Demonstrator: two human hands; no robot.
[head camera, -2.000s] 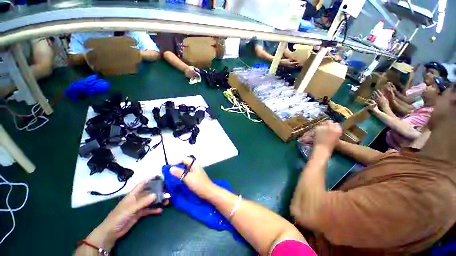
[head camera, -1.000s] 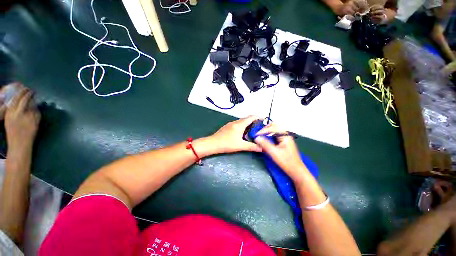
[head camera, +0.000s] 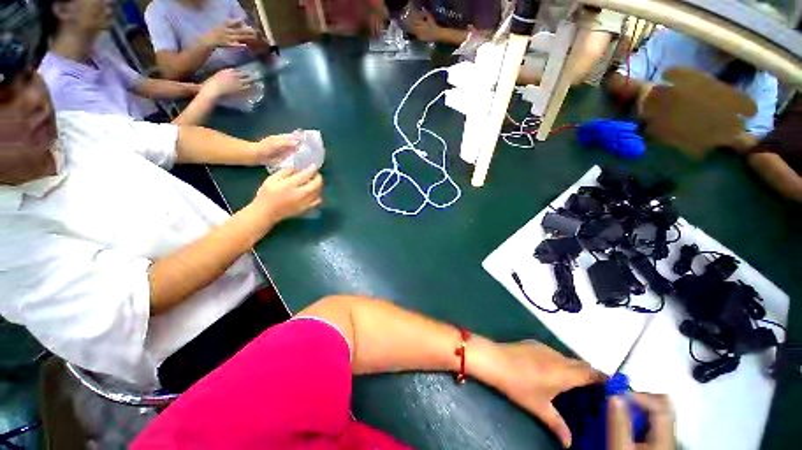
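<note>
My left hand (head camera: 541, 378), with a red string bracelet at the wrist, holds a dark power adapter (head camera: 580, 413) near the bottom right of the view. My right hand (head camera: 644, 424) is blurred and cut off by the bottom edge. Its fingers press a bright blue cloth (head camera: 618, 385) against the adapter. Much of the adapter is hidden by the cloth and fingers. Black adapters with bundled cords (head camera: 608, 279) lie heaped on two white boards (head camera: 519, 264) just beyond my hands. A dark seam runs between the boards.
White cord (head camera: 424, 151) lies looped on the green table (head camera: 352, 255). A white power strip (head camera: 475, 97) stands by the pale shelf legs (head camera: 499, 114). A blue cloth lump (head camera: 613, 137) is at the back. A person at left holds clear plastic (head camera: 303, 151); others sit beyond and opposite.
The view has swung left, so the boards and my hands now appear at the lower right. Both hands stay together at the adapter and cloth.
</note>
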